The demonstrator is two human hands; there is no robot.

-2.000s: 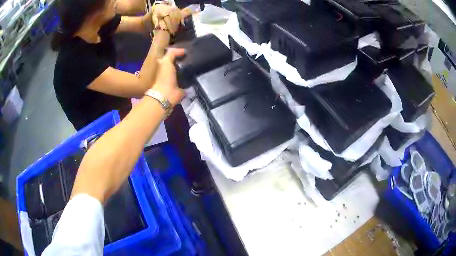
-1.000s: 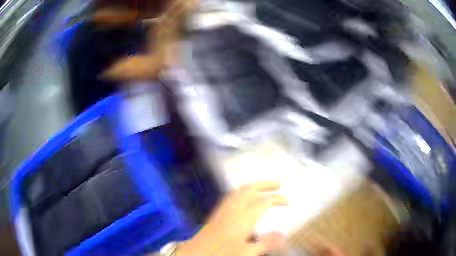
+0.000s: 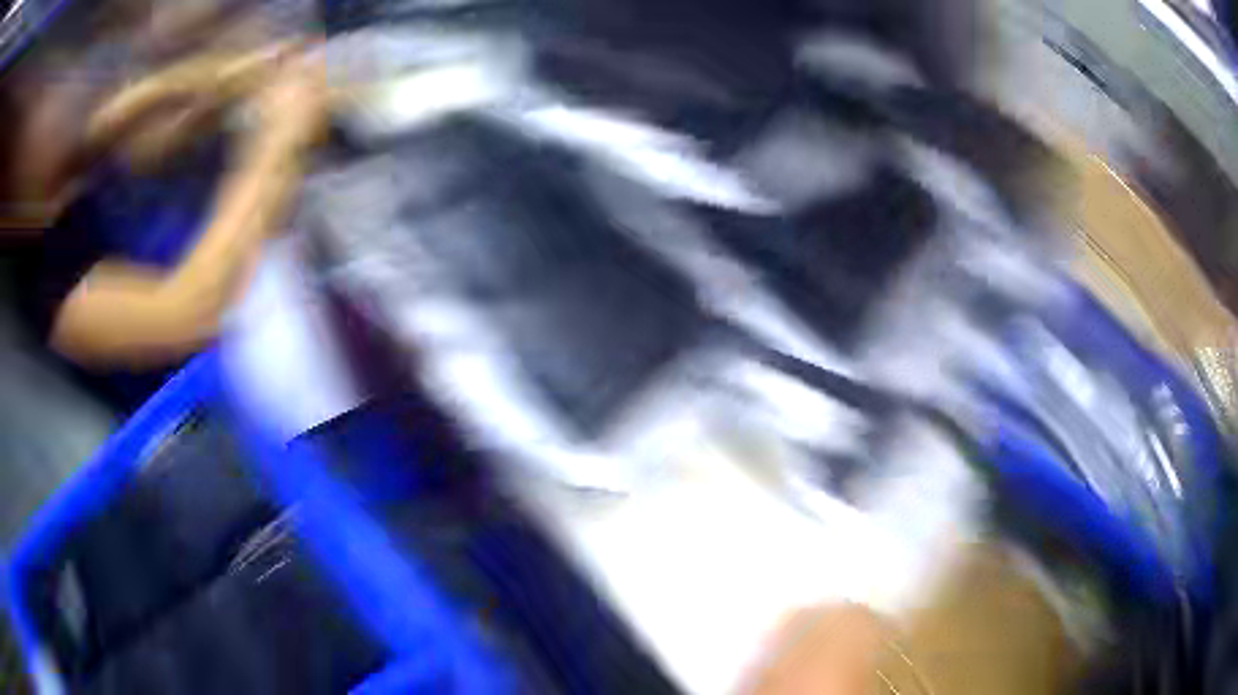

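The picture is strongly blurred. A blurred patch of skin, part of one of my hands, shows at the bottom edge, over the bench; it is cut off, and I cannot tell which hand it is or whether it holds anything. Black housings lie on a white sheet on the white bench. More black housings with white sheets between them stand to the right and behind.
A blue crate with dark housings inside stands at the lower left. A blue bin of pale pieces is at the right, by brown cardboard. Another person's bare arm reaches in at the upper left.
The view has swung and blurred. My left hand has left the housing at the upper left; it came low over the bench, and now only a patch of skin shows there. The housing stacks look lower.
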